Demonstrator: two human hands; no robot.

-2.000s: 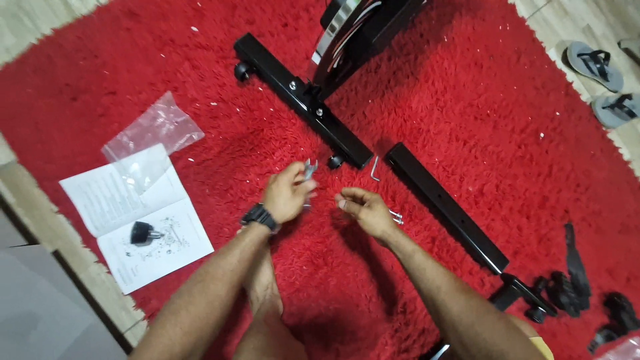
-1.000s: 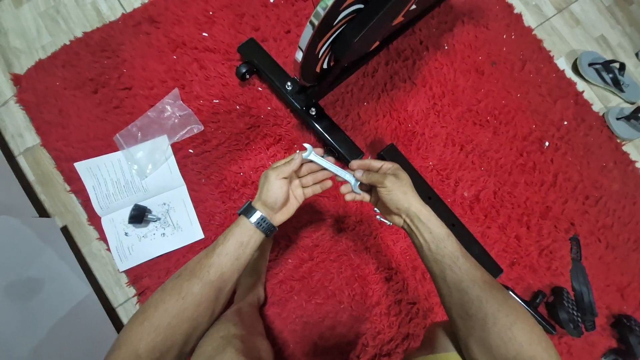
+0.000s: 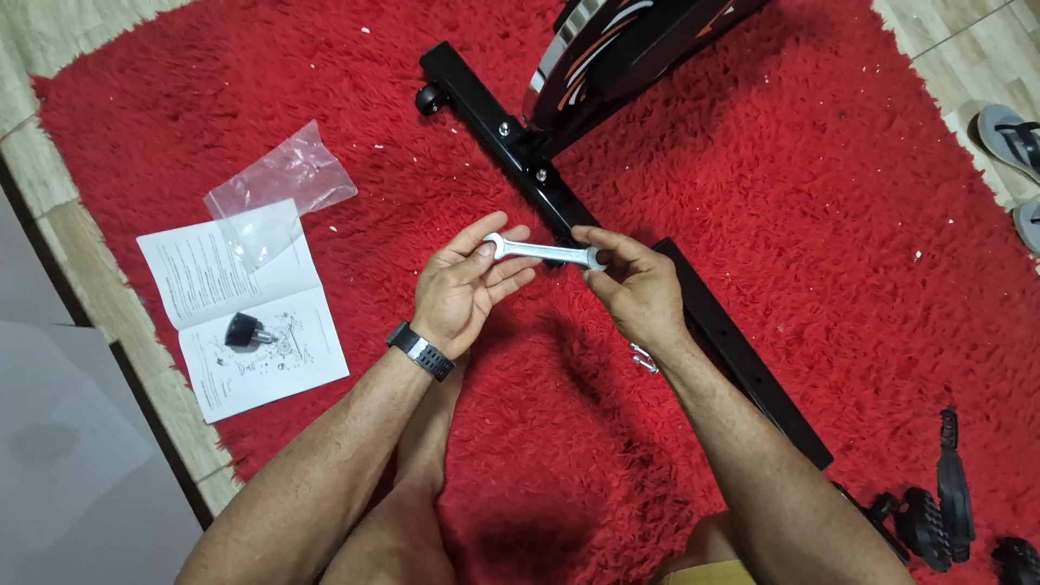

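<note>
Between my two hands lies a silver double open-ended wrench. My left hand pinches one jaw of it between thumb and fingers, the other fingers spread. The opposite jaw sits between the thumb and fingers of my right hand. Just beyond the hands is a black metal stabilizer bar with bolts and a black end wheel, joined to a frame with a round flywheel. A second black bar runs beside my right forearm. Small silver bolts rest on the red rug near my right wrist.
On the left, an open instruction booklet carries a black threaded knob, and a clear plastic bag overlaps its top. Black pedals and a strap lie at lower right. Grey flip-flops are at the right edge.
Two seconds ago my hands were apart, with the wrench near my left hand. Both hands now hold it at its ends, and it has turned closer to level since one second ago.
</note>
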